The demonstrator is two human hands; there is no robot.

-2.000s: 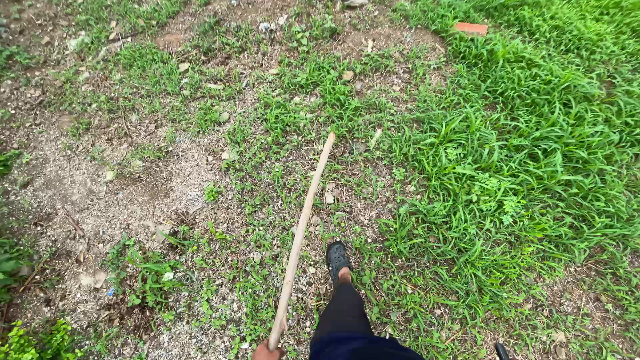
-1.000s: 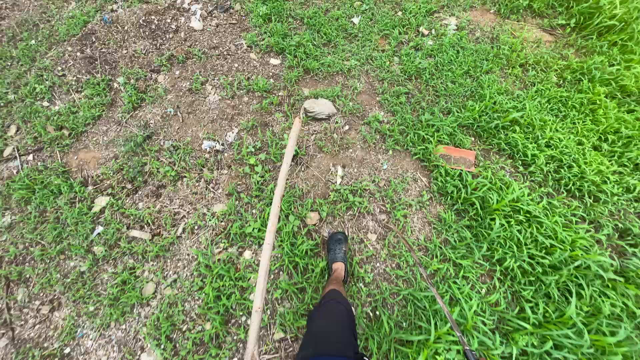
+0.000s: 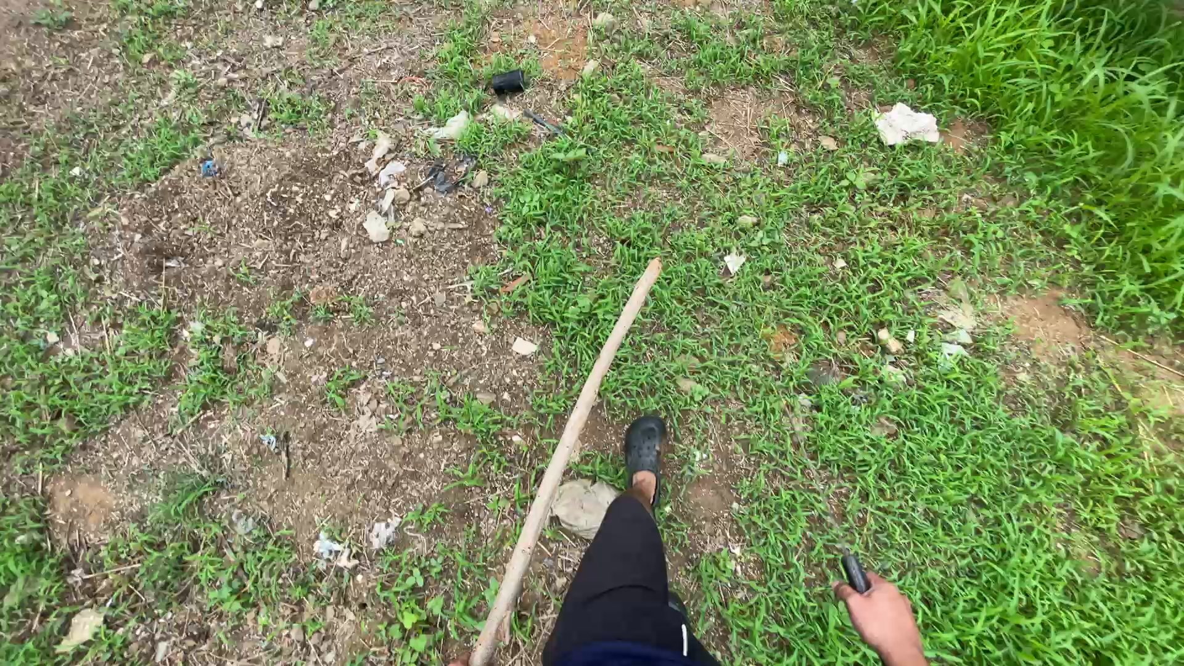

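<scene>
A long, pale wooden stick [image 3: 573,430] slants up from the bottom edge, its far end over the grass. Only a sliver of my left hand [image 3: 460,661] shows at the stick's lower end, closed around it. At the lower right, my right hand [image 3: 883,618] grips a black handle [image 3: 856,573]. A thin, blurred length seems to run forward from this handle over the grass; what it is cannot be told. My foot in a black clog [image 3: 645,449] stands between the stick and the right hand.
A flat stone [image 3: 585,507] lies beside my leg. Ahead are a black cylindrical object [image 3: 508,82], stones and litter scraps [image 3: 390,176], and a whitish piece [image 3: 906,125]. Taller grass [image 3: 1091,120] grows at the upper right; bare soil [image 3: 324,222] spreads on the left.
The view has moved forward over the ground; the orange-red piece seen earlier at the right has left the frame. My right hand with the black handle has come into view. The stick now leans more to the right.
</scene>
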